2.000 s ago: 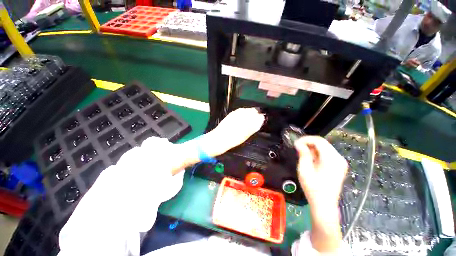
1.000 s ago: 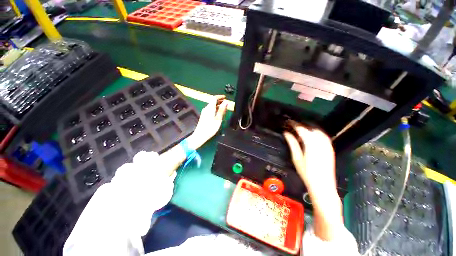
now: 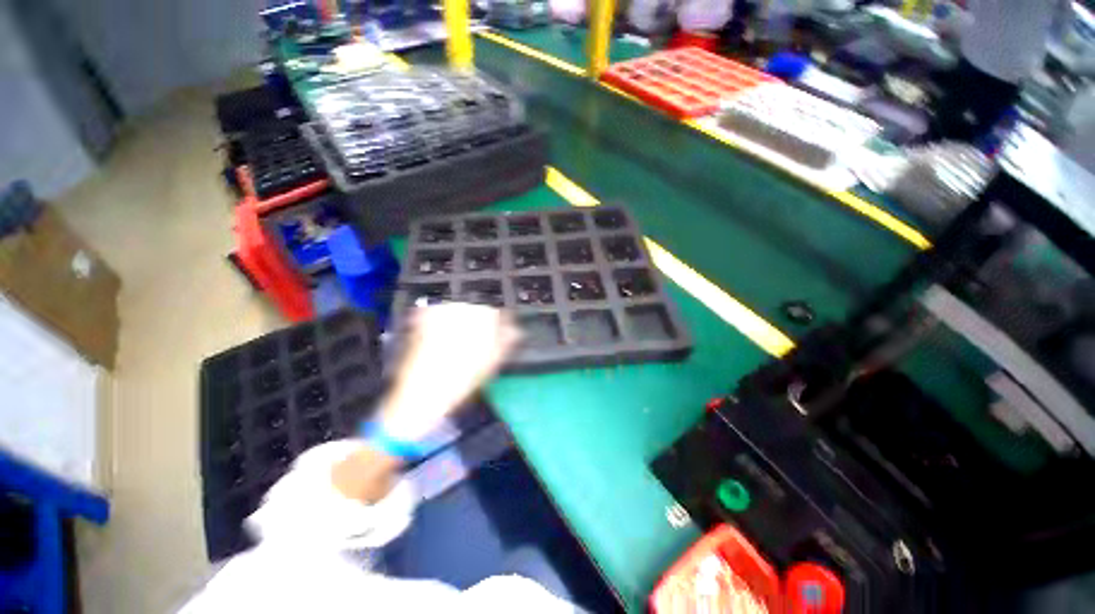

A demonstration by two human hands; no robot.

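Observation:
My left hand [image 3: 450,360], with a blue band at the wrist, is blurred over the front left part of the black foam tray [image 3: 606,350]. Whether its fingers hold a part cannot be seen. The tray's back pockets hold dark round parts; some front pockets look empty. A second black foam tray [image 3: 292,402] lies lower, to the left of my hand, with dark parts in some pockets. The black press [image 3: 829,480] stands at the right, cut off by the edge. My right hand is not in view.
The red parts tray [image 3: 720,576] is at the bottom edge, beside the red button [image 3: 814,590] and green button [image 3: 733,494]. A small dark part [image 3: 796,312] lies on the green surface near the yellow line. Clear blister trays [image 3: 414,114] sit on foam behind. Blue object [image 3: 357,266] at left.
The view has swung left. My left hand has moved from beside the press to the foam tray. My right hand, earlier inside the press, has left the picture.

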